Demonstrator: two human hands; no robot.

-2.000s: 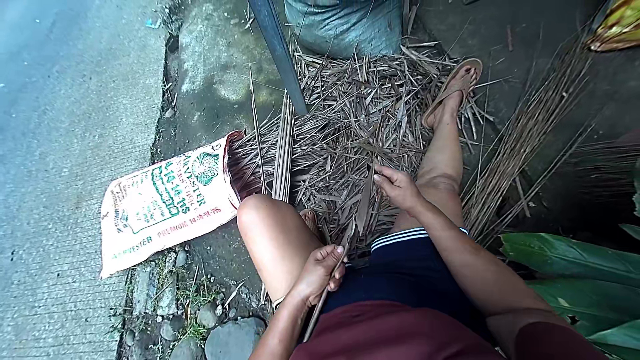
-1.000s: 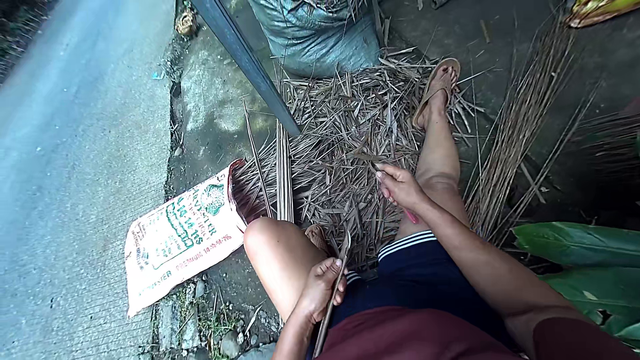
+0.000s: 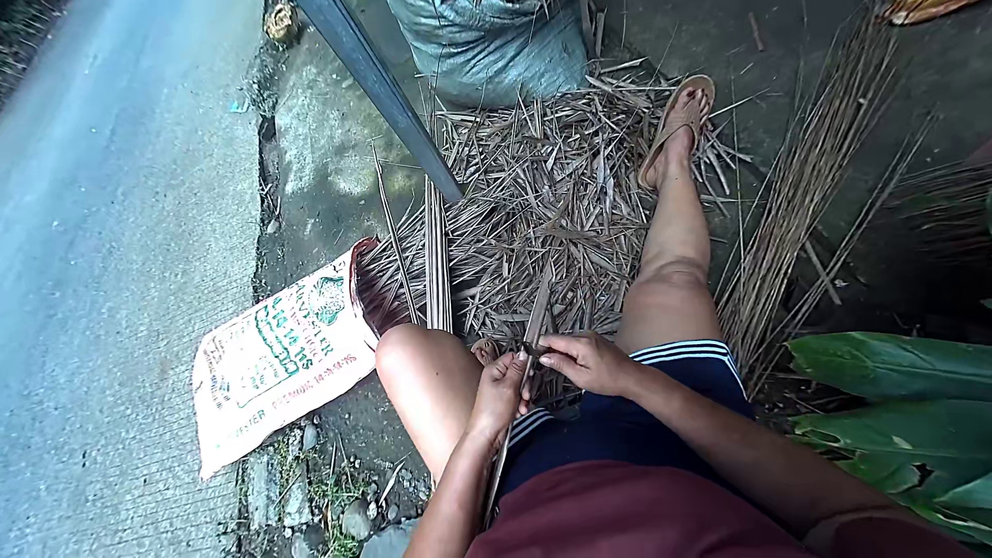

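Observation:
My left hand (image 3: 500, 391) is closed around a long dried palm leaflet (image 3: 536, 310), which runs up over the pile and down beside my thigh. My right hand (image 3: 585, 360) meets it at the leaflet, its fingers closed on a small dark tool (image 3: 530, 349), perhaps a knife, that lies across the strip; most of the tool is hidden. Beyond both hands a heap of dry leaf strips (image 3: 558, 186) spreads between my legs. A few long leaflets (image 3: 436, 263) lie beside my bent knee.
A printed white woven sack (image 3: 283, 360) lies at the left, its mouth toward the heap. A stuffed bluish sack (image 3: 496, 54) stands behind, near a slanting metal post (image 3: 380, 93). Thin midribs (image 3: 814, 186) lie at the right above green leaves (image 3: 891, 364). Stones (image 3: 356, 519) lie at lower left.
My right hand has come back toward my left hand, from over the heap to the leaflet. My left hand still holds a leaflet. The view has shifted somewhat.

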